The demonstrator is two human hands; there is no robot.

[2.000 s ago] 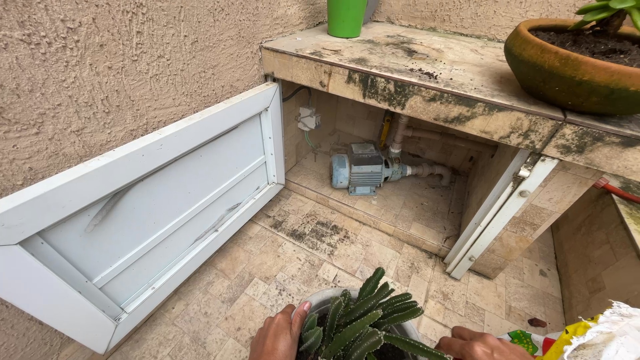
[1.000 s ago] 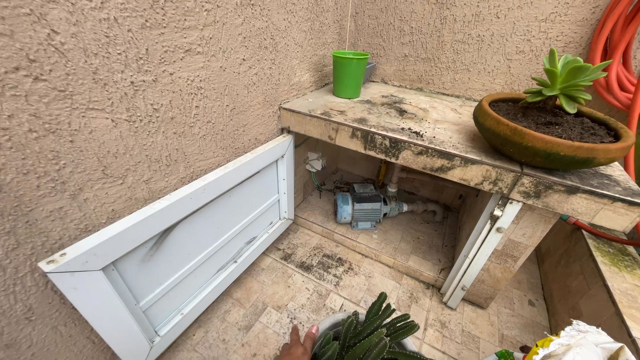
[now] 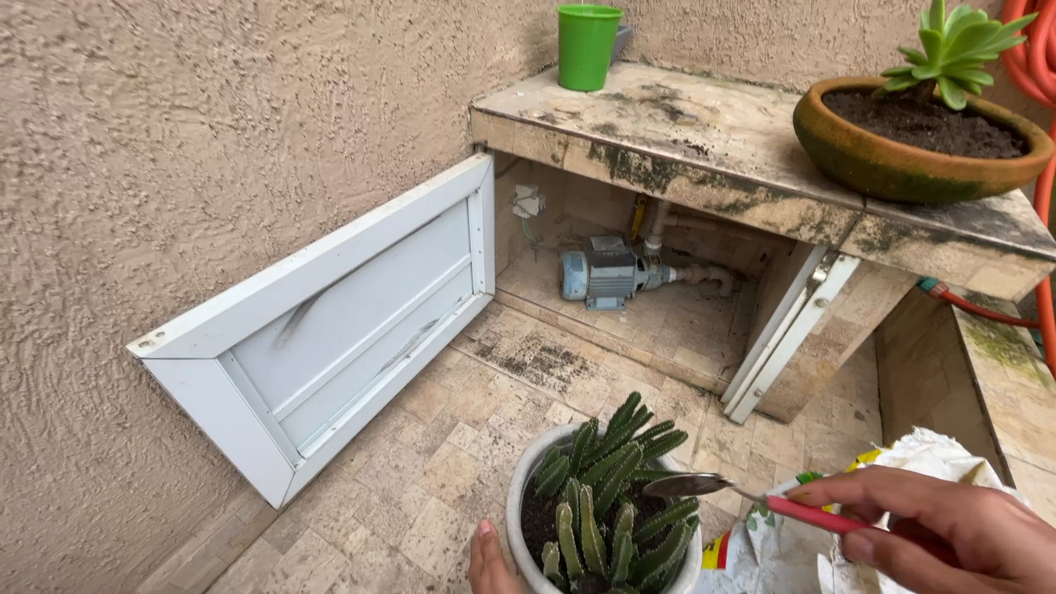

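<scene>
A pale round pot (image 3: 518, 503) with a clump of green, ridged cactus stems (image 3: 615, 487) in dark soil stands at the bottom centre. My left hand (image 3: 492, 561) rests against the pot's left side, mostly cut off by the lower edge of the view. From the right, my right hand (image 3: 940, 524) grips a spoon by its red handle (image 3: 813, 513). The spoon's metal bowl (image 3: 689, 484) is over the right part of the cactus. Beneath my right hand lies a white plastic bag (image 3: 784, 553) with coloured print.
Ahead, a white hinged door (image 3: 371, 330) stands open beside a tiled compartment holding an electric water pump (image 3: 606, 272). On the stained ledge (image 3: 660, 124) above are a green plastic cup (image 3: 587, 49) and a clay bowl planter (image 3: 916, 177) with a succulent. An orange hose (image 3: 1046, 247) hangs at the right.
My right hand, out of view one second ago, is now in view with the spoon over the cactus. Earlier it was at the lower right near the pot. My left hand stays by the pot.
</scene>
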